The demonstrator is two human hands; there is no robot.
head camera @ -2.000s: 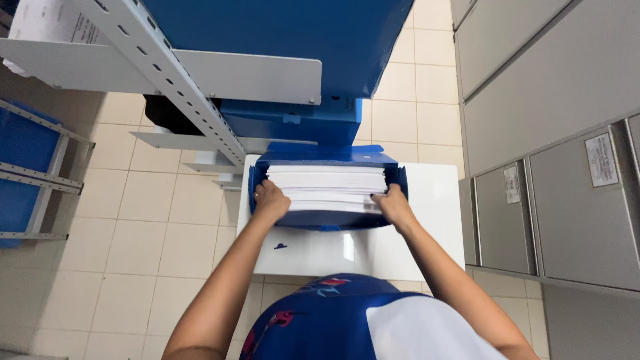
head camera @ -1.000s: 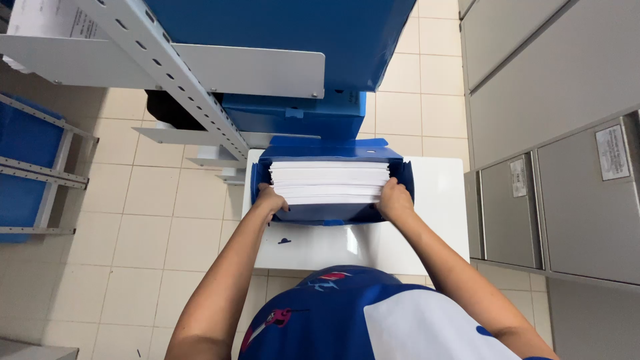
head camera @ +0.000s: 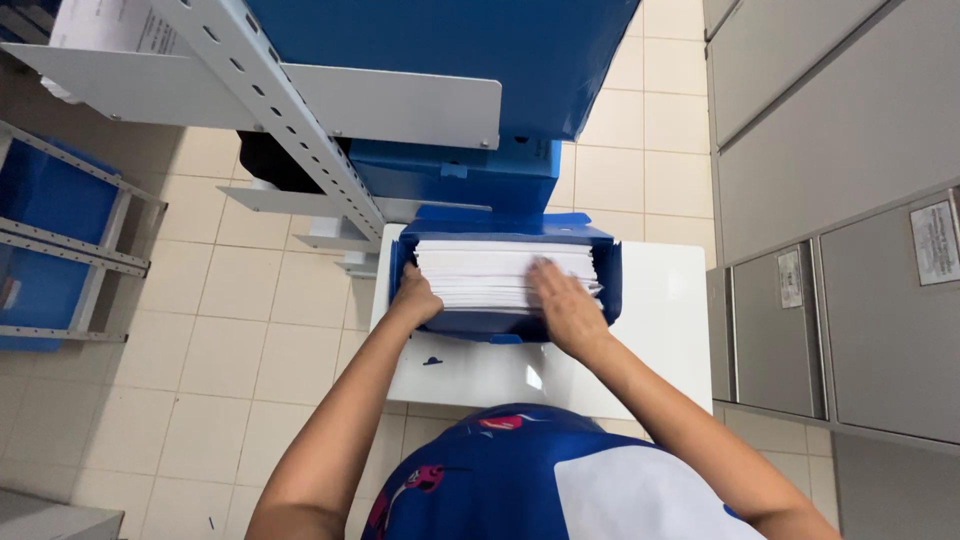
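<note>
A blue archive file box (head camera: pixel 517 328) lies on a small white table (head camera: pixel 664 300), its flaps folded open. Inside it is a thick stack of white papers (head camera: pixel 487 262) with uneven edges. My left hand (head camera: pixel 418 298) is at the box's left end, touching the corner of the stack; its fingertips are partly hidden between papers and box wall, so its hold is unclear. My right hand (head camera: pixel 566 304), slightly blurred, rests flat over the right part of the papers, fingers extended, gripping nothing. A small dark blue scrap (head camera: pixel 433 361) lies on the table in front of the box.
White metal shelving (head camera: pixel 300 142) with blue boxes (head camera: pixel 457 169) stands beyond and to the left of the table. More blue boxes (head camera: pixel 60 217) are on a rack at far left. Grey metal cabinets (head camera: pixel 780 322) with paper labels line the right side.
My right hand has left the box's right end and moved inward onto the papers. My left hand stays at the left end. The box stays on the table.
</note>
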